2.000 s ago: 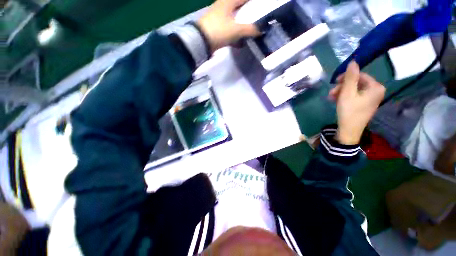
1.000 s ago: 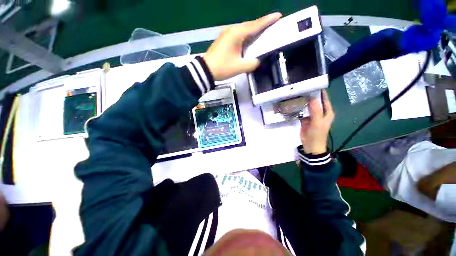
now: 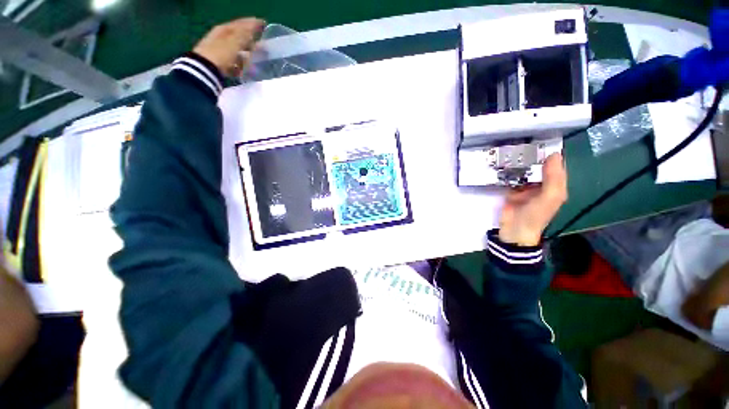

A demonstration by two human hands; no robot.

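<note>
The screw feeder (image 3: 523, 120), a pale box with a dark opening and metal parts at its front, stands at the right end of the white tabletop. My right hand (image 3: 534, 204) is at its metal front part; its fingertips are partly hidden there, so its grip cannot be told. My left hand (image 3: 232, 48) is at the far left table edge, beside the clear screw dish (image 3: 300, 57); whether it touches the dish is unclear. The device frame (image 3: 326, 233) lies flat before me, with the glossy dark panel (image 3: 289, 190) at left and the green circuit board (image 3: 367, 188) at right.
A blue-bodied tool (image 3: 659, 78) and dark cord (image 3: 631, 182) are at the right. Clear plastic bags (image 3: 622, 132) and white paper (image 3: 683, 152) lie beyond the feeder. Another frame (image 3: 100, 164) lies at left behind my sleeve. Another person's white-clothed arm (image 3: 679, 264) shows at the right edge.
My left hand has let go of the feeder and moved left to the dish. The feeder now stands more upright in view. My right hand moved from beside the blue tool to the feeder's front.
</note>
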